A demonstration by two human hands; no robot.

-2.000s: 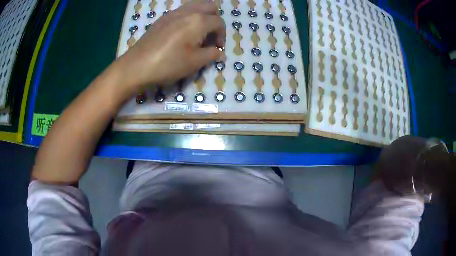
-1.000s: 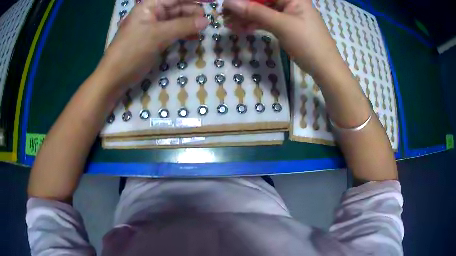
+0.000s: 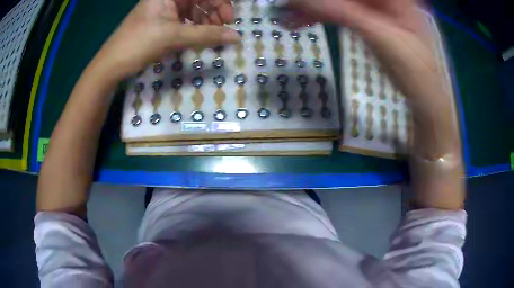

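Note:
The working tray (image 3: 270, 128) is a white sheet on tan board with rows of small silver discs (image 3: 242, 113) and tan dumbbell-shaped slots. My left hand (image 3: 186, 28) is over its upper left part, thumb stretched right and fingers curled, partly cut off by the top edge. Whether it pinches a disc cannot be told. My right hand (image 3: 355, 17) is blurred at the top edge, above the tray's upper right and the gap to the second tray. Its fingertips are unclear and nothing held can be made out. A bangle is on the right wrist.
The second tray (image 3: 376, 147), with tan slots, lies at right, partly hidden by my right forearm. A lower tray (image 3: 282, 148) edge shows beneath the working tray. Blue tape (image 3: 253, 179) lines the near edge. Another tray (image 3: 14, 62) stands far left beyond yellow tape.
My right hand came from low at right to meet my left hand over the tray, then moved a little right, apart from it. The red item seen at it earlier no longer shows.

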